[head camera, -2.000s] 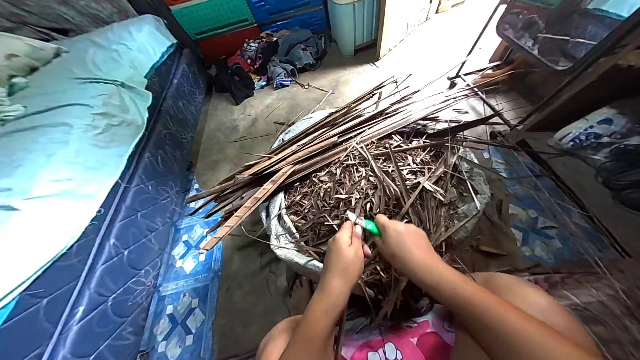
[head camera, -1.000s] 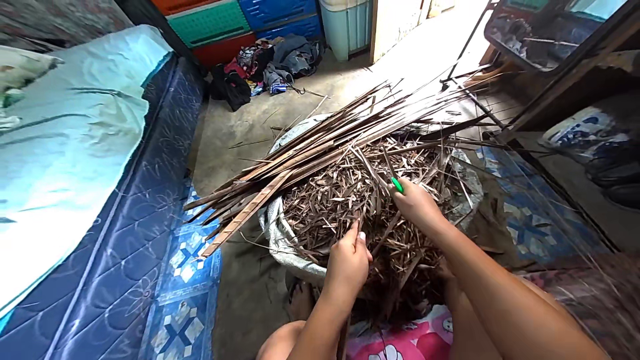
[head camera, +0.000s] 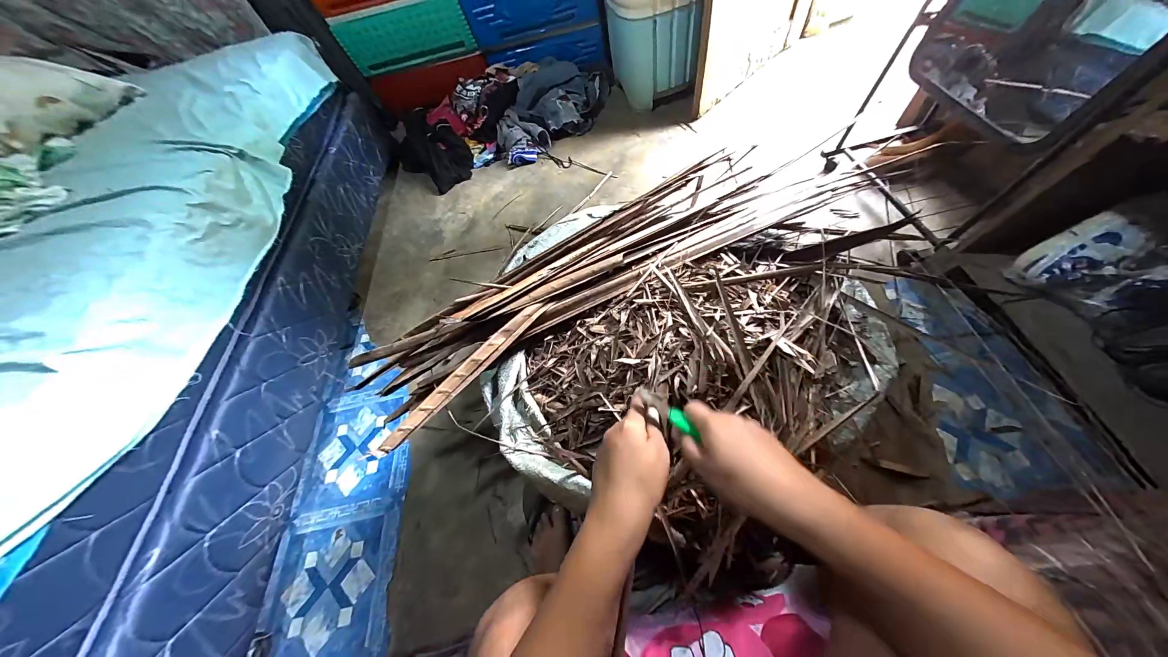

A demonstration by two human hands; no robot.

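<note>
My right hand (head camera: 735, 456) is closed around the green handle (head camera: 683, 424) of a small tool, likely a knife, whose blurred pale tip reaches my left hand. Dried leaf strips run through my left hand (head camera: 631, 456), which pinches their upper end, and they hang down toward my lap. Both hands are over the near rim of a white woven sack (head camera: 522, 438), rolled open and full of dry leaf scraps (head camera: 630, 351). Across the sack's far left side lies a bundle of long dried leaf strips (head camera: 547, 292).
A blue mattress (head camera: 246, 392) with a pale green sheet stands at the left. Clothes (head camera: 511, 109) are heaped on the floor before plastic drawers (head camera: 406, 36). At the upper right is a mirror (head camera: 1013, 73); blue patterned floor covering (head camera: 995, 411) lies right of the sack.
My hands were apart one second ago, with the green handle farther up over the scraps. Now my right hand is back down close beside my left. The bundle lies as before.
</note>
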